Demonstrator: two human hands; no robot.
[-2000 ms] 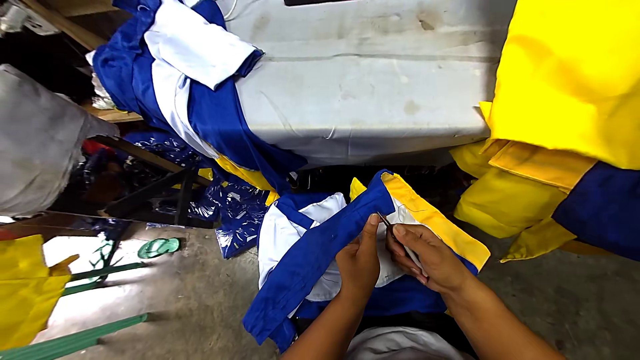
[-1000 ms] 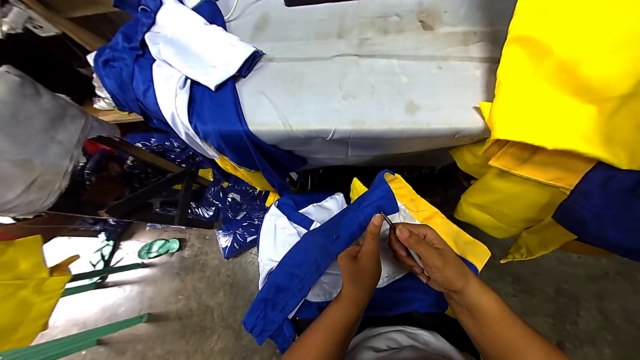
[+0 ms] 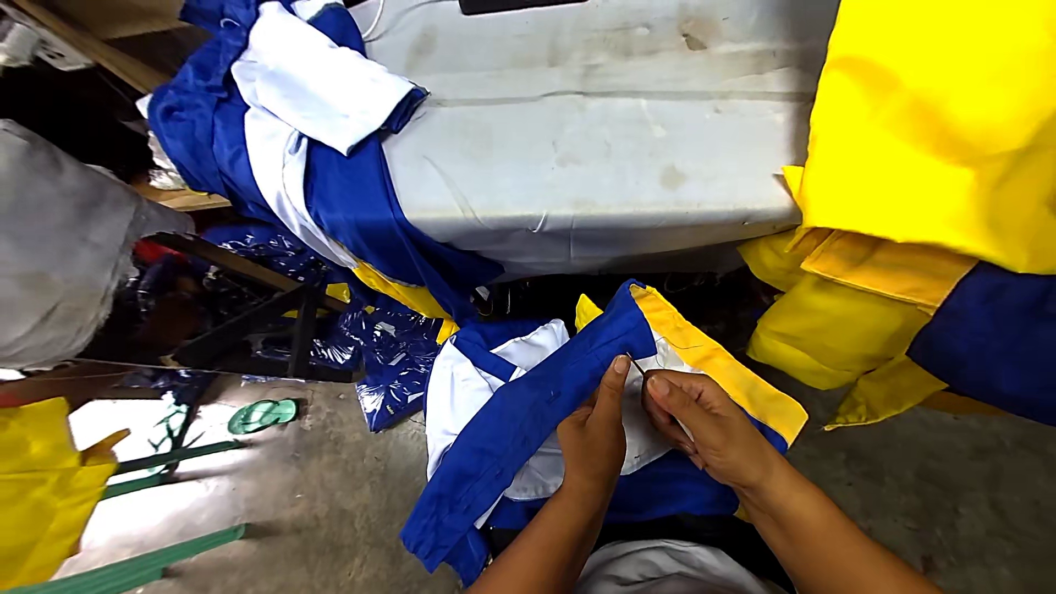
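A blue, white and yellow garment lies over my lap, its long blue fabric band (image 3: 528, 404) slanting across the white cloth. The band's edge near its upper end is pinched in my left hand (image 3: 596, 433), thumb on top. Close on the right, my right hand (image 3: 701, 421) grips a thin dark pointed tool (image 3: 637, 364) between thumb and fingers, its tip at the blue cloth. Whether it is a needle or a small seam ripper is too small to tell. A yellow strip (image 3: 718, 355) runs down to the right behind my right hand.
Ahead stands a table with a stained white cover (image 3: 602, 148). Blue and white garments (image 3: 330, 107) hang over its left end, yellow cloth (image 3: 932, 124) at the right. Plastic-wrapped blue packets (image 3: 396, 355), green slippers (image 3: 264, 417) and green bars (image 3: 148, 561) are at the left.
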